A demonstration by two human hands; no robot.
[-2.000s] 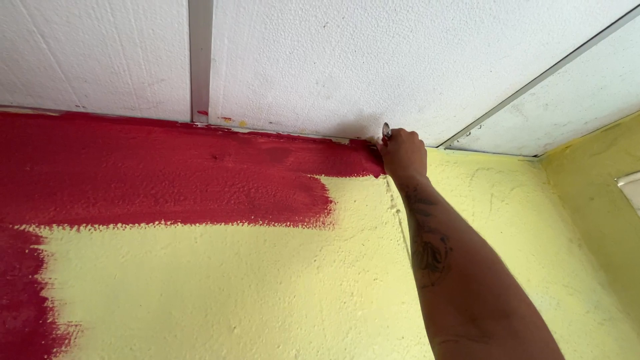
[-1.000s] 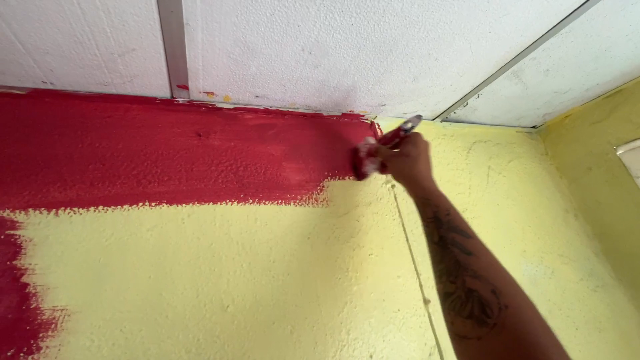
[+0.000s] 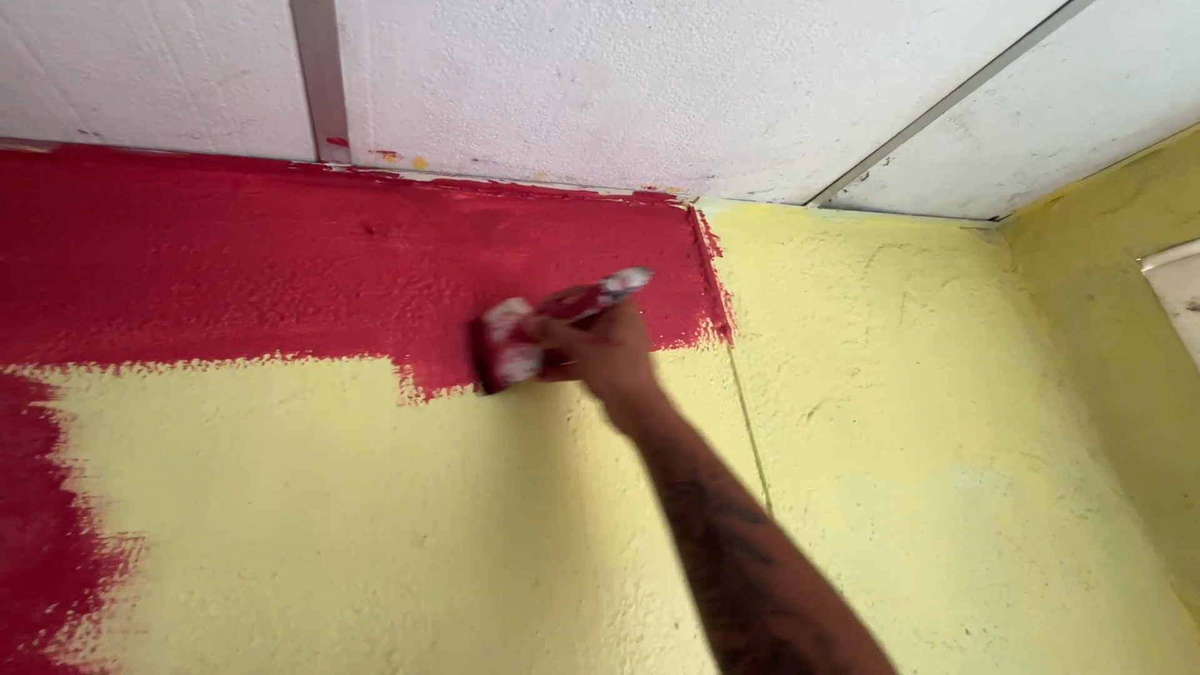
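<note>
My right hand (image 3: 600, 347) is closed around a paintbrush (image 3: 511, 345), its ferrule smeared with red and white and its handle end pointing up to the right. The dark bristles, somewhat blurred, lie against the wall at the lower edge of the red paint (image 3: 281, 272). That red band runs along the top of the yellow wall (image 3: 328, 525) and ends at a thin vertical line on the right. A further red area (image 3: 37, 534) covers the lower left. My left hand is out of view.
White ceiling panels (image 3: 562, 84) with grey metal strips (image 3: 947, 98) meet the wall just above the red band. On the right a darker yellow side wall (image 3: 1106, 281) forms a corner, with a pale-framed opening or fixture (image 3: 1177, 281) at the edge.
My right hand has moved with the brush from the ceiling edge down and to the left. Red paint now reaches the thin vertical line and extends lower on the wall.
</note>
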